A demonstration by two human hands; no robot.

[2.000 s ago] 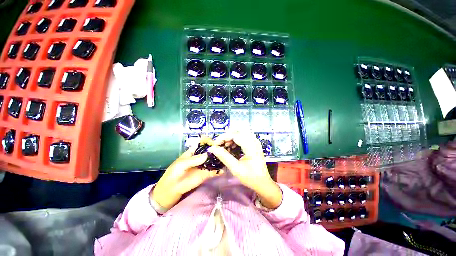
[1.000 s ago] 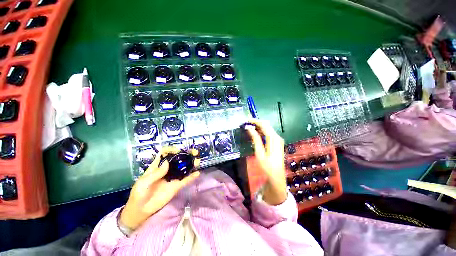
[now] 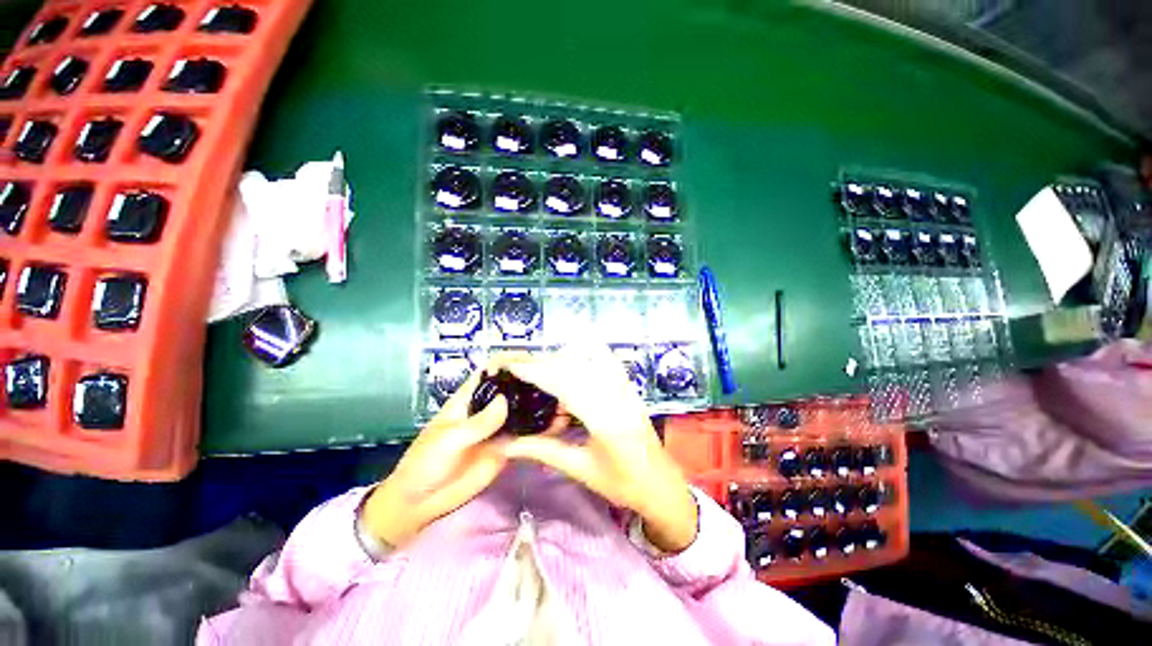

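My left hand and my right hand meet in front of my chest, just over the near edge of the clear tray. Together they hold a black lens unit, partly covered by the fingers; whether it is one unit or several I cannot tell. The clear tray has three full rows of black lens units and a fourth row with two at the left. My hands hide part of its nearest row.
Orange-red tray with black units at left. A single loose unit, white wipes and a pink-white pen beside it. Blue pen, black stick, second clear tray at right. Lower red tray below the edge.
My right hand has come back from the right, beside the clear tray, and joined my left hand at the lens unit. The head view has shifted between frames.
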